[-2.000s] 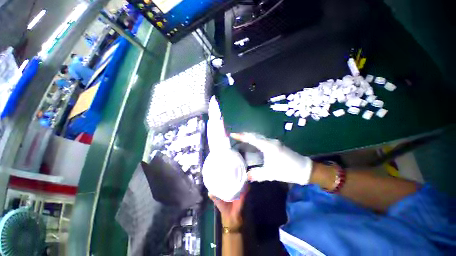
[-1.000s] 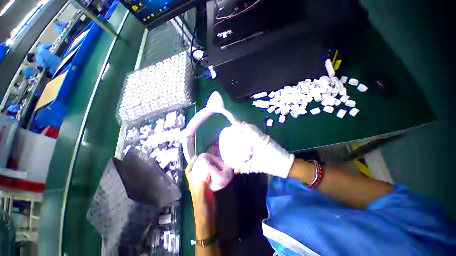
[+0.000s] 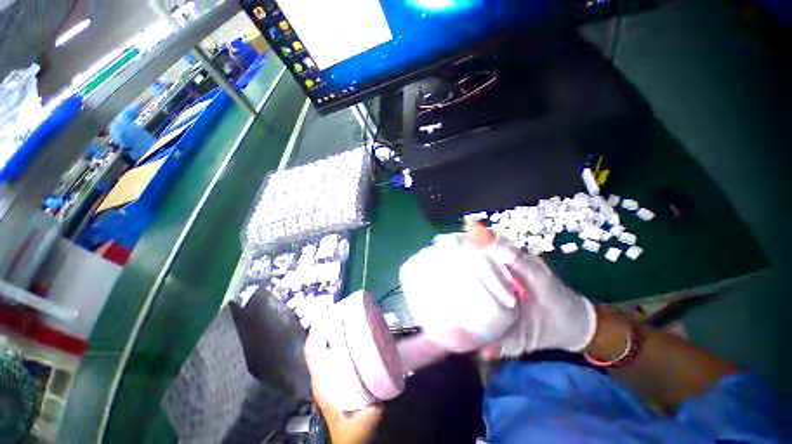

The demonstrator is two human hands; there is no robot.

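Observation:
A white and pale pink headset (image 3: 373, 347) is held between my hands over my lap, at the bench's front edge. One round cup is at the left, the other, blurred and white, at the right. My left hand (image 3: 334, 408), bare, is shut on the left cup from below and is partly cut off by the frame's edge. My right hand (image 3: 543, 303), in a white glove, is around the right cup. The headband is mostly hidden behind and between the cups.
White small blocks (image 3: 564, 217) lie piled on the green bench (image 3: 695, 251). A filled tray (image 3: 308, 199), a jumbled tray (image 3: 300, 269) and a dark grey bag (image 3: 226, 381) are at left. A black box (image 3: 512, 165) and monitor (image 3: 373, 39) stand behind. People sit along the far line.
The headset has been turned from headband-up to cups raised and spread, one in each hand. My right hand has moved to the outer side of its cup. The view has tilted up, showing more monitor.

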